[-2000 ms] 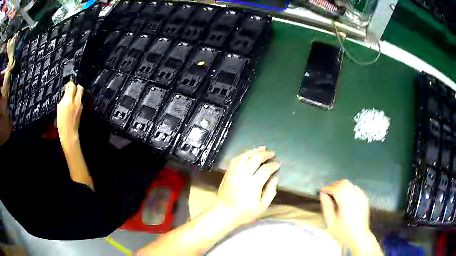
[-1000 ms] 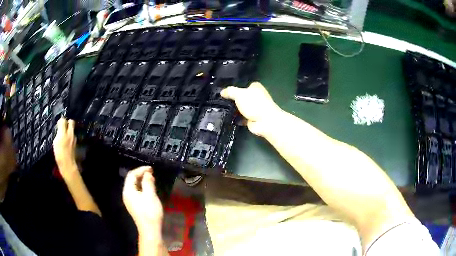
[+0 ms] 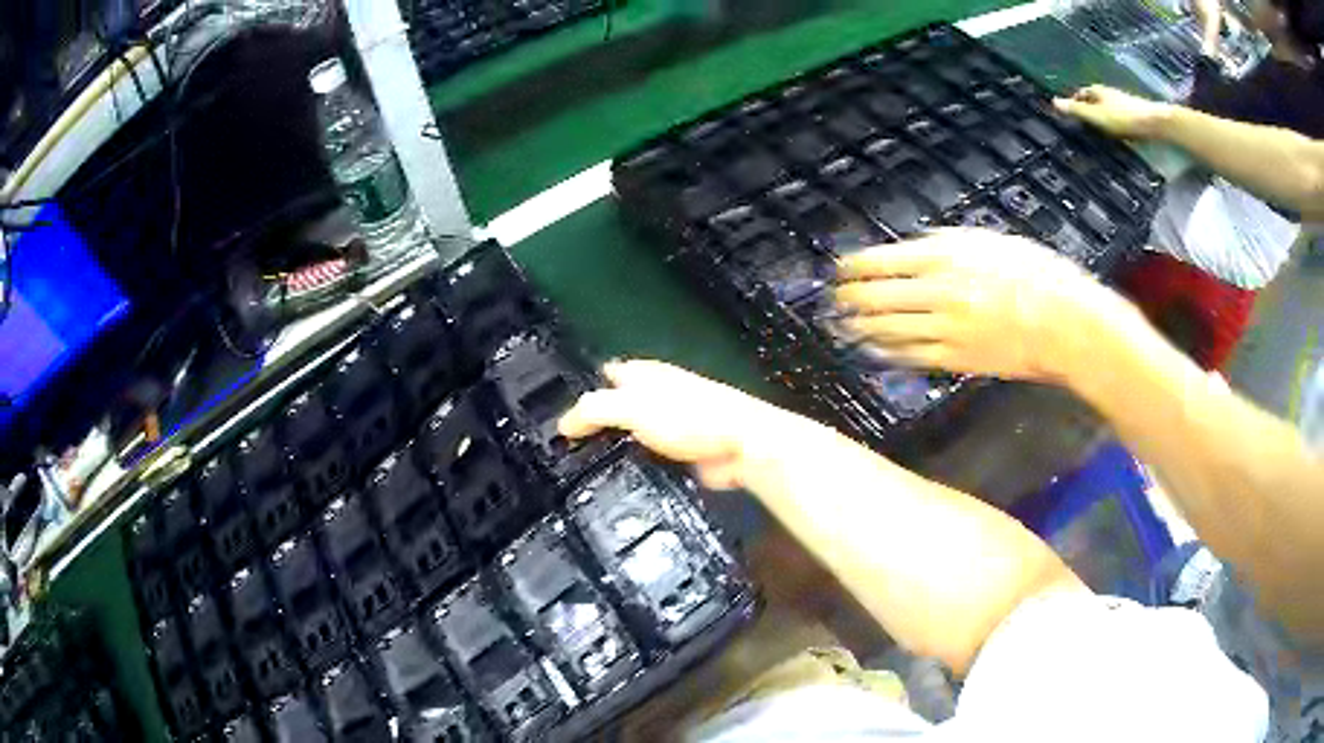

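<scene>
A large black tray [image 3: 746, 592] with rows of black phone housings [image 3: 552, 576] lies on the left. My left hand [image 3: 661, 418] is at its right side, with curled fingertips on or over a housing near the edge; I cannot tell whether they grip anything. A second black tray, or stack of trays, [image 3: 639, 171] also holds housings and lies to the right. My right hand [image 3: 966, 305] is over its near left part, palm down, fingers extended and apart, with nothing visible in it.
A strip of green surface [image 3: 595, 283] shows between the trays. Behind are a water bottle [image 3: 359, 153], a grey post [image 3: 407, 116] and a blue screen [image 3: 51, 305]. At the upper right, another person's hand [image 3: 1115, 111] touches the right tray's far end. A blue stool [image 3: 1089, 508] stands below.
The view has turned right. The left tray now lies close to the right one, and the smartphone and white pile no longer show. My right hand has moved from the left tray to the right one.
</scene>
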